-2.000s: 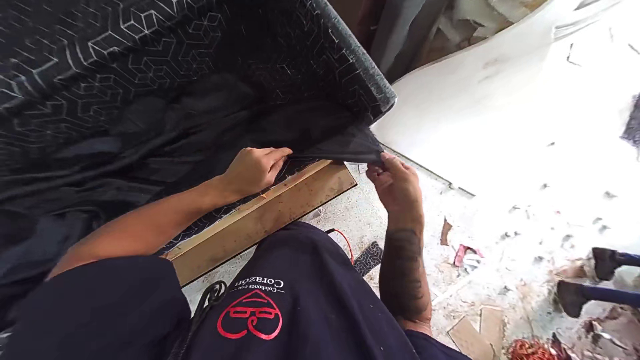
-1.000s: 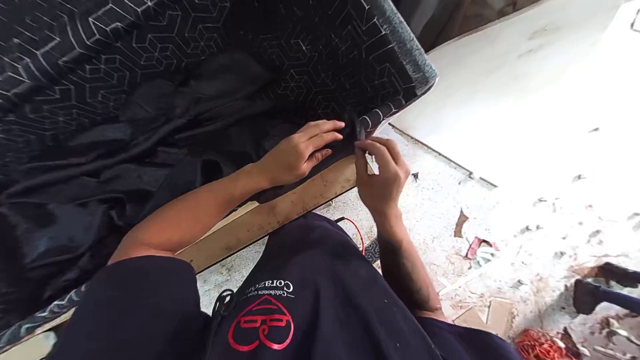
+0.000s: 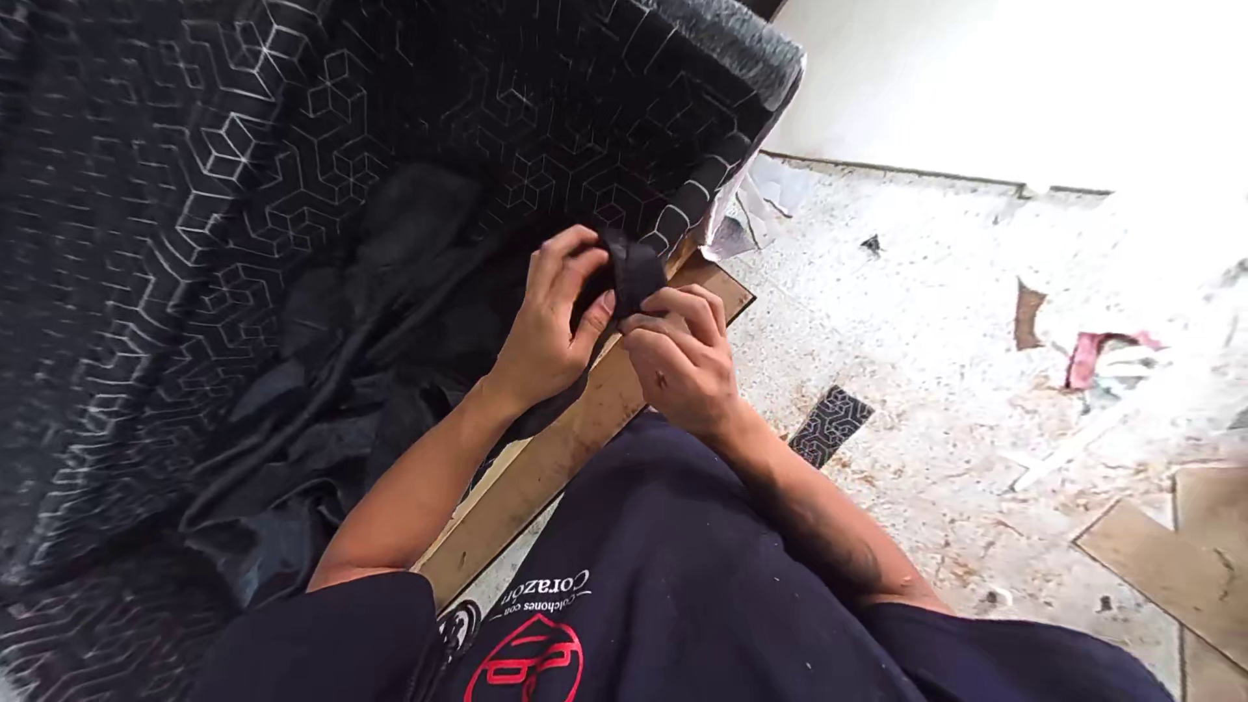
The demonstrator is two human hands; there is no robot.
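Note:
Both hands meet at the corner of an upholstered furniture piece [image 3: 526,127] covered in black fabric with pale geometric lines. My left hand [image 3: 561,317] has its fingers curled at a fold of thin black cloth [image 3: 636,268], the thumb toward the fold. From the other side, my right hand [image 3: 682,356] pinches the lower end of that fold between bent fingers and thumb. Loose black cloth [image 3: 341,370] lies bunched inside the piece, left of my hands. A wooden frame board [image 3: 546,487] runs beneath them along the near edge.
The floor [image 3: 936,419] is littered with scraps. A patterned fabric offcut [image 3: 831,427] lies right of the frame, with a reddish scrap [image 3: 1084,361] farther out and flat brown board pieces [image 3: 1160,565] at lower right. A large white panel [image 3: 975,88] lies at upper right.
My left hand has moved from lying over the cloth, fingers outstretched, to curling at the fold beside my right hand. The view has shifted closer to the corner.

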